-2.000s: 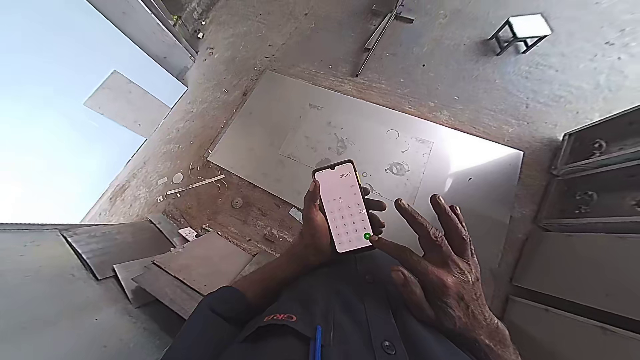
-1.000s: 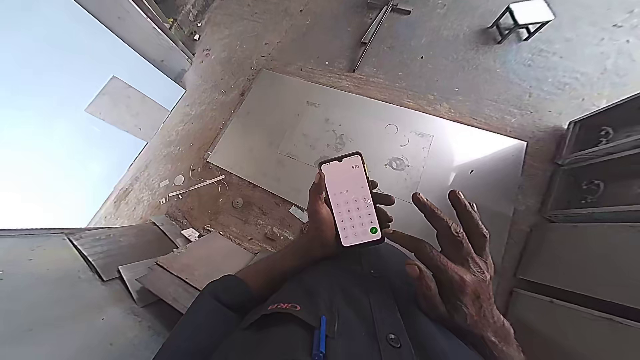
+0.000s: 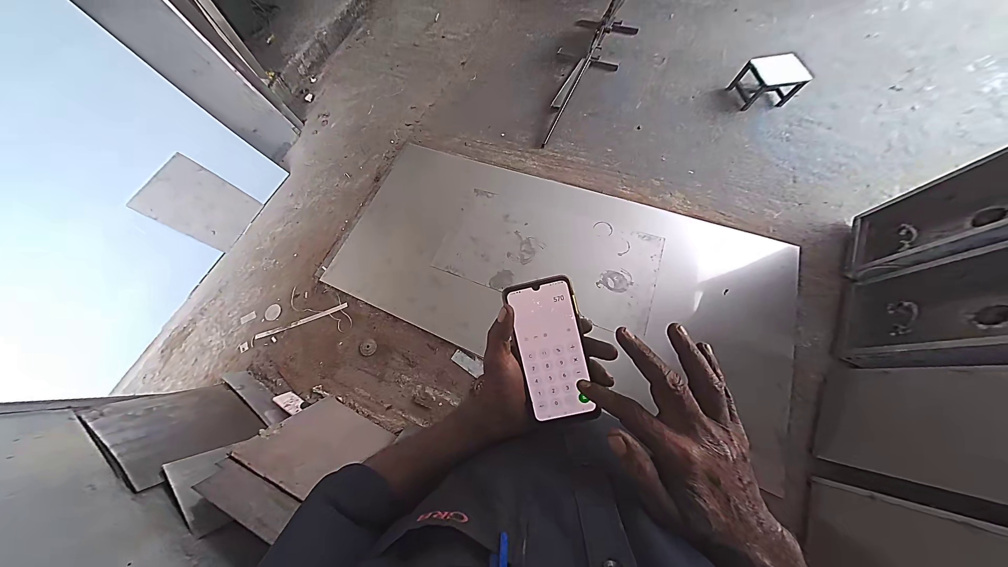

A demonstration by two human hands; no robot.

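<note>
My left hand [image 3: 504, 378] holds a smartphone [image 3: 551, 354] upright in front of my body, thumb along one edge and fingertips behind the other. A calculator keypad with a green key shows on its lit screen. My right hand [image 3: 693, 433] is beside the phone with its fingers spread; one fingertip is at the lower right of the screen, over or close to the green key. Whether it touches the glass I cannot tell. Beyond both hands a large flat metal sheet [image 3: 394, 228] lies low down, bearing round marks and smudges.
Several sheet offcuts [image 3: 315, 445] are piled at lower left, near a thin strip [image 3: 301, 325] on the dirty floor. Metal cabinets or frames with round openings [image 3: 929, 303] stand at right. A small stool [image 3: 780, 71] and a metal stand [image 3: 587, 63] are farther off.
My right hand's fingertip has moved from beside the phone, a second ago, to the lower right of its screen. The number on the display differs from two seconds ago. My left hand still holds the phone.
</note>
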